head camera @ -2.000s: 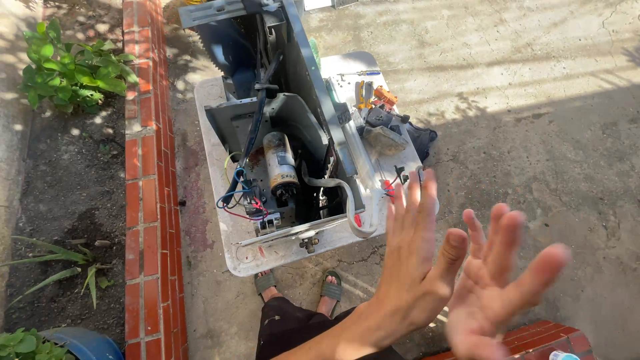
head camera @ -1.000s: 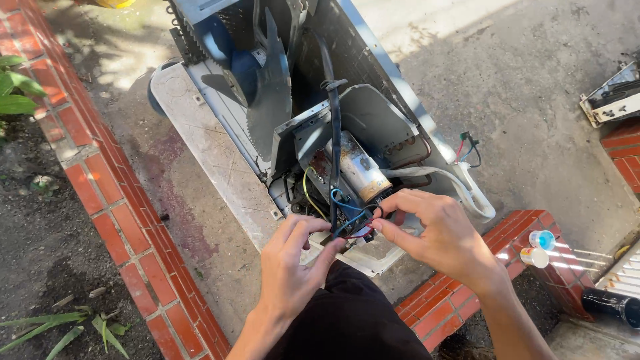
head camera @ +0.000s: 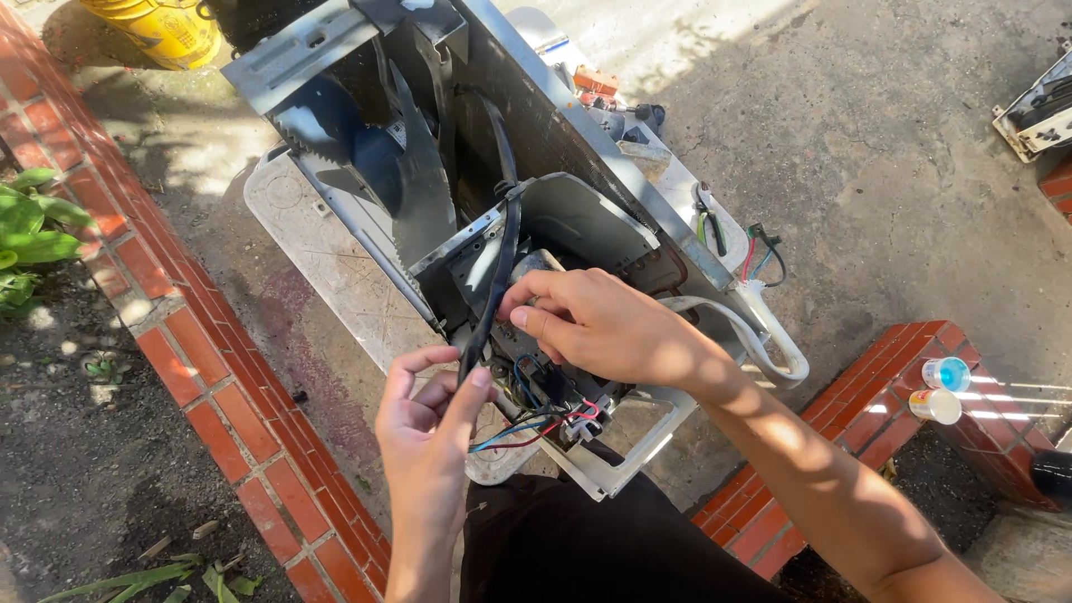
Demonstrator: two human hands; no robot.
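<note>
An opened air conditioner's metal chassis (head camera: 586, 142) rests at a slant on a white plastic table (head camera: 314, 243). A black sheathed cable (head camera: 506, 243) runs down over its inner metal partition. My left hand (head camera: 435, 402) pinches the cable's lower end between thumb and fingers. My right hand (head camera: 578, 322) is beside the cable higher up, fingers curled; whether they grip anything is hidden. Below it, thin red, blue and black wires (head camera: 536, 427) come out near a terminal block (head camera: 586, 421). The metal cylinder (head camera: 538, 264) is mostly hidden behind my right hand. A white insulated pipe (head camera: 775, 335) bends out at the right.
Pliers (head camera: 710, 222) and an orange object (head camera: 596, 81) lie on the table beyond the chassis. A yellow bucket (head camera: 172, 33) stands at the upper left. Low brick borders (head camera: 201, 352) flank the work, with two small containers (head camera: 935, 406) on the right one.
One second ago both hands were close together at the thin wires; now my left hand holds the black cable and my right hand is farther up beside it. Two seconds ago both hands were raised, empty.
</note>
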